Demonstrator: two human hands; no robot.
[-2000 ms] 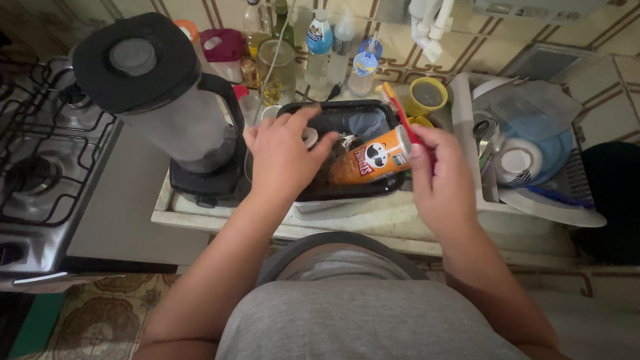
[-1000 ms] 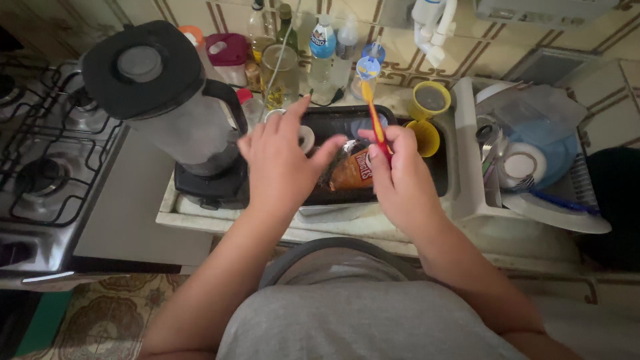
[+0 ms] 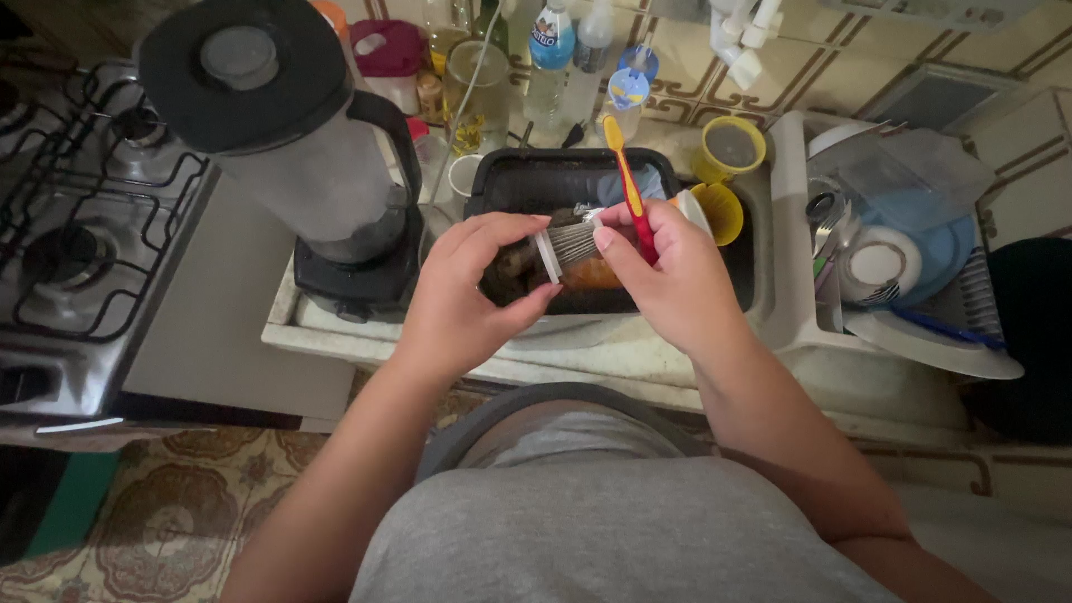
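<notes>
My left hand [image 3: 477, 280] holds a small part with a white rim and grey pleats, perhaps a pleated filter [image 3: 569, 244], by its rim between thumb and fingers. The fingertips of my right hand [image 3: 670, 260] touch the pleated end. A red and yellow toothbrush [image 3: 628, 180] is also in my right hand, its head pointing up and away from me. Both hands are over a black basin [image 3: 578, 159] in the sink. Below them in the basin lies an orange snack packet or tube [image 3: 590, 275], mostly hidden, beside dark, unclear contents.
A blender [image 3: 293, 167] stands left of the basin, beside the gas stove [image 3: 75, 251]. Bottles [image 3: 551, 50] line the tiled wall. Yellow cups [image 3: 730, 151] sit behind my right hand. A dish rack [image 3: 787, 243] with plates and cutlery is on the right.
My hands have come together at the pleated part, which now shows clearly. The orange snack tube, upright by my right hand two seconds ago, lies lower in the basin. The toothbrush stays in my right hand.
</notes>
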